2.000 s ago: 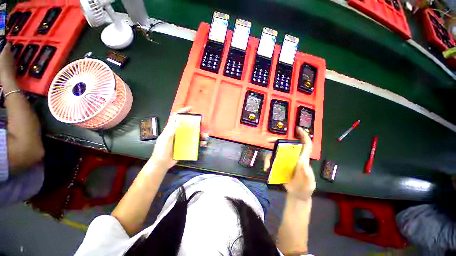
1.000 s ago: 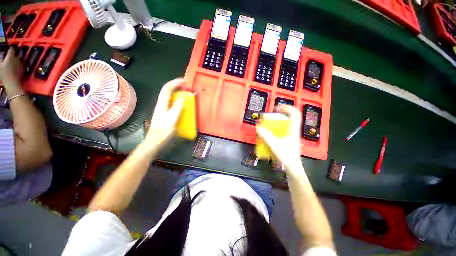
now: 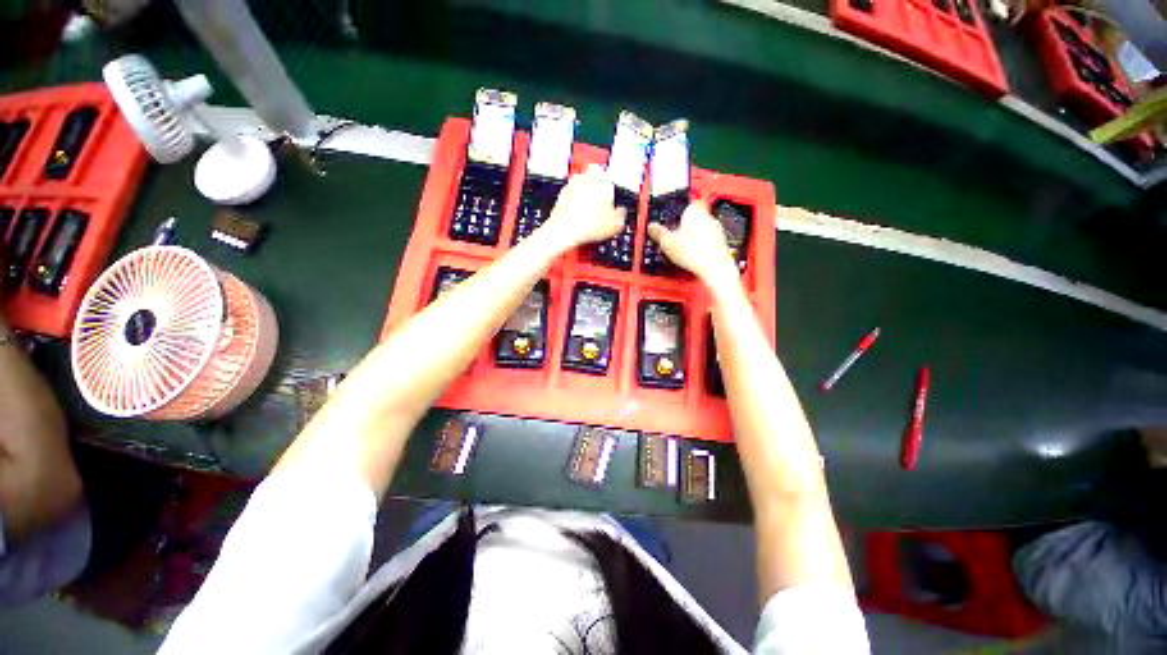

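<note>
A red-orange tray (image 3: 538, 394) holds black phones in two rows. Four flip phones stand open in the back row, with bright white screens up. My left hand (image 3: 589, 207) grips the third open phone (image 3: 628, 154) at its keypad. My right hand (image 3: 698, 241) grips the fourth open phone (image 3: 669, 160) beside it; these two screens lean close together. Fingertips are partly hidden. Closed phones lie in the front row, such as the middle one (image 3: 591, 328); my forearms partly cover the outer ones. Another closed phone (image 3: 735, 224) lies back right, partly behind my right hand.
Several loose batteries (image 3: 593, 456) lie along the near edge. A red marker (image 3: 916, 417) and a thin pen (image 3: 851, 358) lie right. A pink fan (image 3: 173, 335) and small white fan (image 3: 234, 166) stand left. Another tray (image 3: 96, 173) and a person's arm (image 3: 28, 435) are far left.
The yellow-faced pieces are gone from my hands. Both hands have moved forward onto the back-row phones. The two front-left pockets now hold phones. The view has shifted.
</note>
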